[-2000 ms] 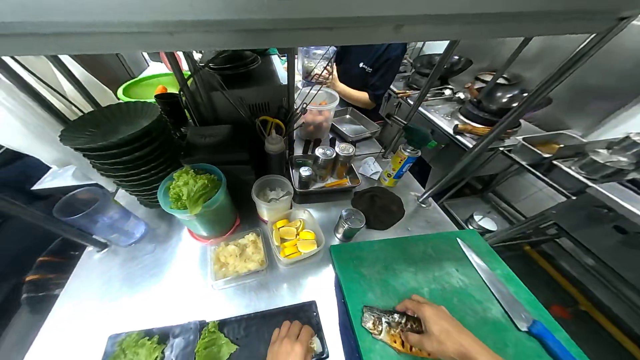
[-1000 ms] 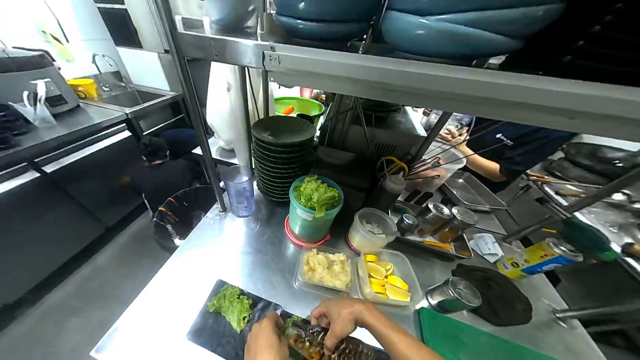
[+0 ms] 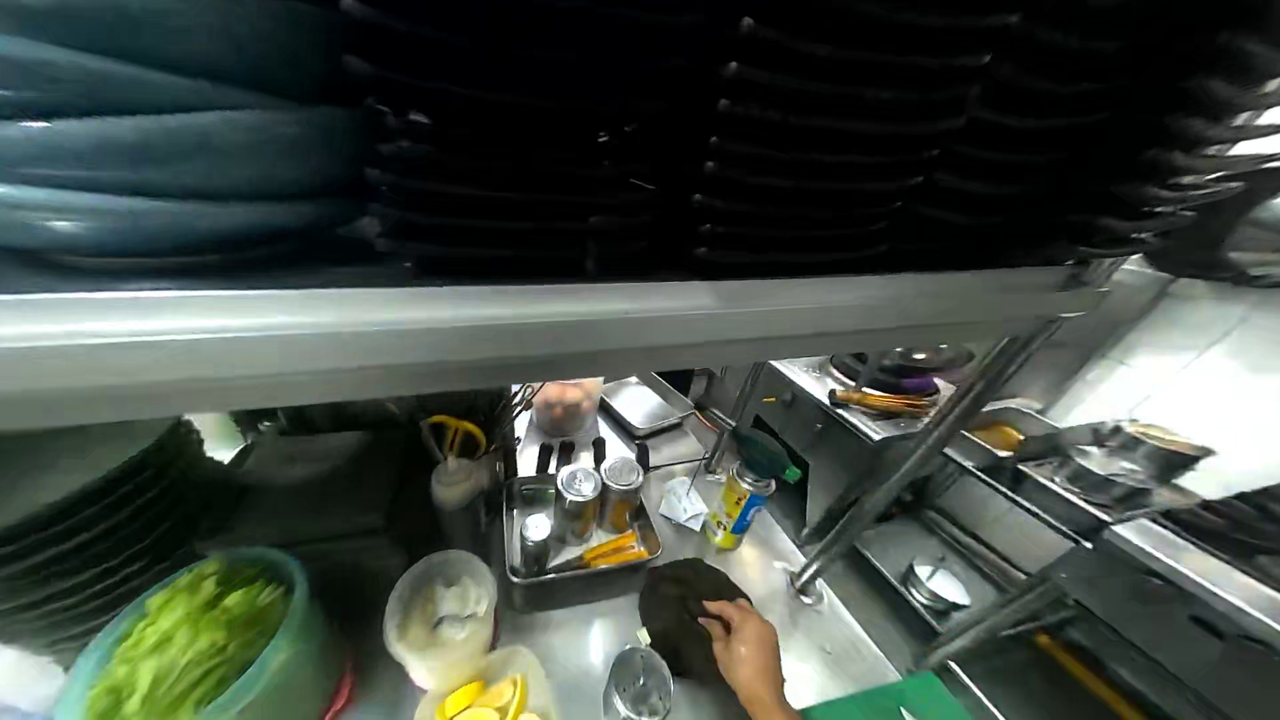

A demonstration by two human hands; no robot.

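Note:
My right hand (image 3: 742, 650) reaches over the counter with its fingertips on a dark cloth (image 3: 680, 610), thumb and fingers bent at the cloth's right side; whether they pinch it is not clear. Left of the cloth stands a metal shaker (image 3: 638, 685). A corner of the green cutting board (image 3: 890, 700) shows below the hand. Lemon wedges (image 3: 485, 698) lie in a clear container, beside a round tub (image 3: 440, 620) of pale contents. Lettuce (image 3: 190, 640) fills a green tub at the lower left. My left hand is out of view.
A steel shelf edge (image 3: 560, 325) crosses overhead, bearing stacked dishes. Behind the cloth are a metal tray (image 3: 655, 550) with shakers and orange-handled tools, and a yellow-and-blue can (image 3: 738, 508). A shelf post (image 3: 890, 490) rises to the right, with a stove (image 3: 850, 400) beyond.
My right hand has left the fish on the black plate and is now at the dark cloth. My left hand has gone out of view. The view has swung right and up.

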